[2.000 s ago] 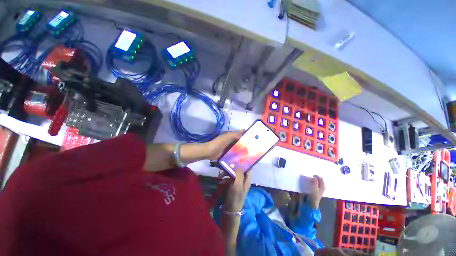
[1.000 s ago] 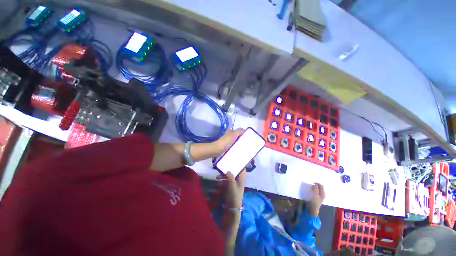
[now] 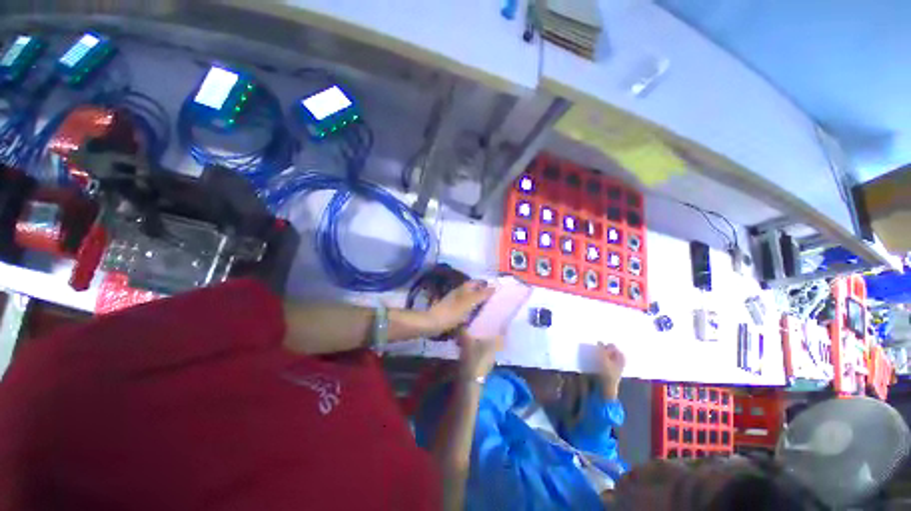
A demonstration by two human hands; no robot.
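Note:
A smartphone (image 3: 499, 307) with a pale pink screen is held slanted over the bench's front edge, slightly blurred. My left hand (image 3: 462, 305), with a bangle on the wrist, is at its upper left edge, fingers overlapping it. My right hand (image 3: 481, 351) comes up from below and grips its lower end. Its fingers behind the phone are hidden. A black looped item (image 3: 438, 286) lies behind my left hand.
A red grid tray (image 3: 569, 287) of round modules sits right of the phone. Coiled blue cables (image 3: 325, 245), lit display units (image 3: 328, 108) and a clamp fixture (image 3: 165, 250) are to the left. A person in blue (image 3: 504, 429) is close at my right.
The phone's screen has gone from a colourful picture to white, then pale pink. The phone now looks more foreshortened. My left fingers overlap it more, and the black looped item shows more.

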